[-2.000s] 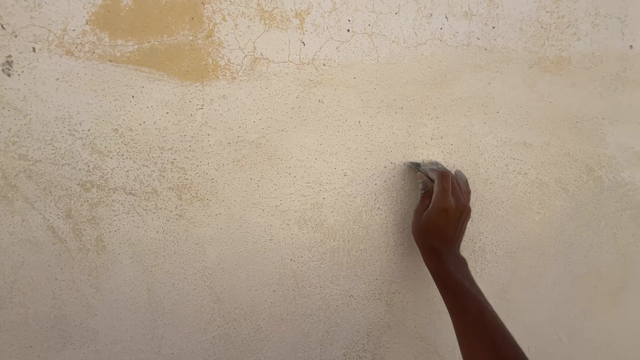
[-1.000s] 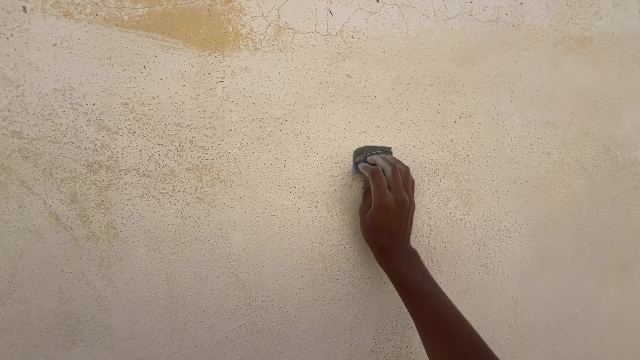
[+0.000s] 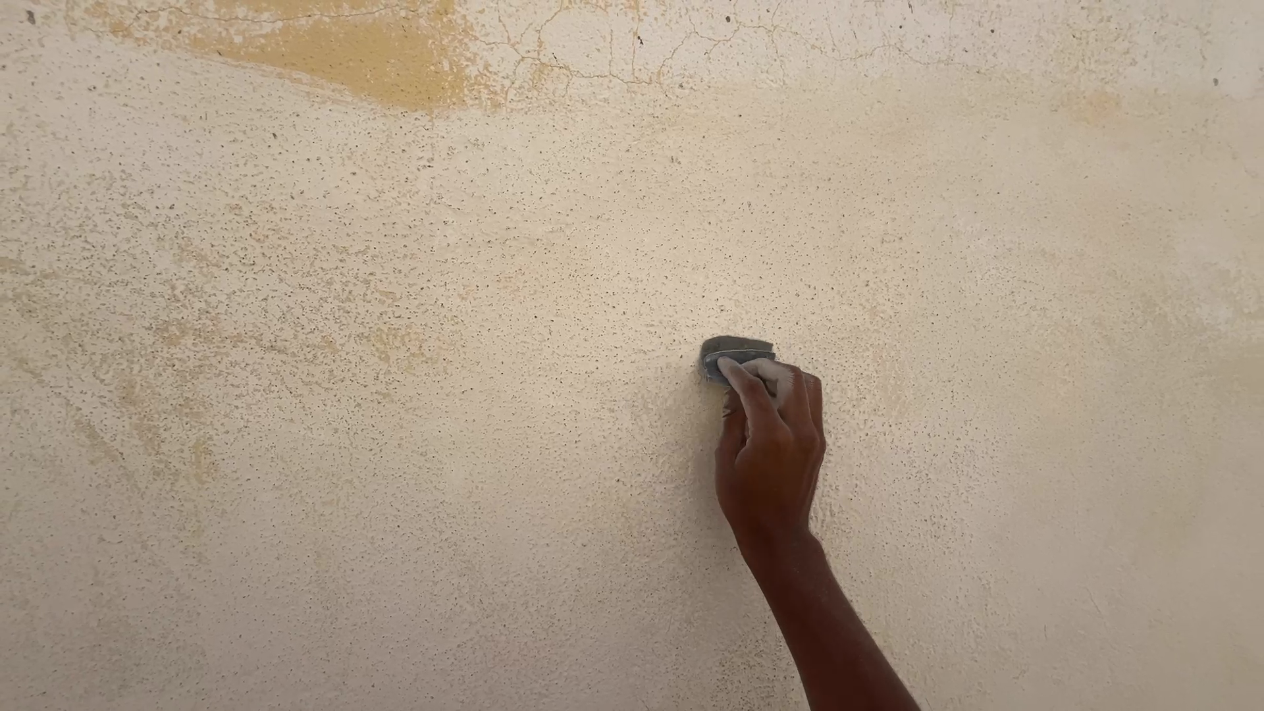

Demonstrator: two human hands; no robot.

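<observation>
My right hand (image 3: 775, 444) reaches up from the lower right and grips a folded piece of dark grey sandpaper (image 3: 736, 348). Its fingertips, dusted whitish, press the sheet against a cream painted wall (image 3: 553, 444). The upper edge of the sandpaper shows above the fingers; the rest lies under them. My left hand is out of view.
The wall fills the whole view, with a rough, pitted surface. A bare ochre-yellow patch (image 3: 385, 59) shows at the upper left. Fine cracks (image 3: 632, 74) run along the top, and worn, speckled yellowish marks (image 3: 188, 336) spread over the left side.
My right hand has moved left over the wall since the earliest frame. The sandpaper, mostly hidden then, now shows its face above the fingers. The view has shifted a little.
</observation>
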